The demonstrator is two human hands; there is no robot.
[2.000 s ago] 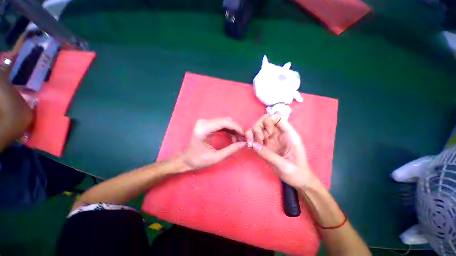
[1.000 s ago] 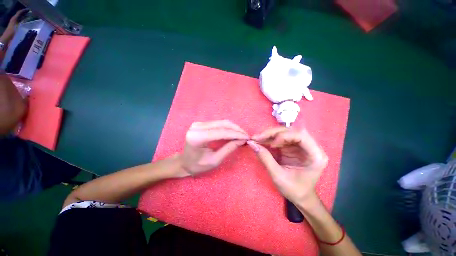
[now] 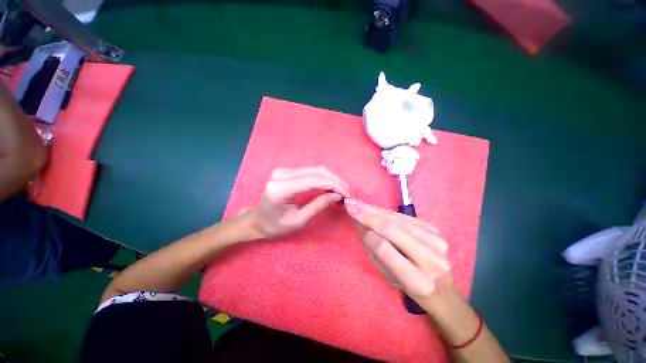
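My left hand [image 3: 294, 203] and my right hand [image 3: 404, 248] meet fingertip to fingertip over the red foam mat [image 3: 304, 149]. A tiny dark part [image 3: 341, 200] shows between the fingertips; its shape is too small to tell. The cloth-wrapped hammer [image 3: 398, 117] lies on the right of the mat, its white knotted head over the far edge. Its short metal shaft and the top of its black grip show. My right hand hides the middle of the grip, and its lower end shows below the hand.
A black device [image 3: 386, 23] and a red foam piece [image 3: 528, 25] lie farther back on the green bench [image 3: 184, 106]. At left are a box of black parts [image 3: 53, 81], more red foam [image 3: 81, 163] and another person's arm [image 3: 18, 145]. A white fan [image 3: 623, 283] stands at right.
My right hand has turned over, its back now upward and its fingers extended toward the left fingertips. The hammer's shaft and upper grip have come into view. The small dark part now shows.
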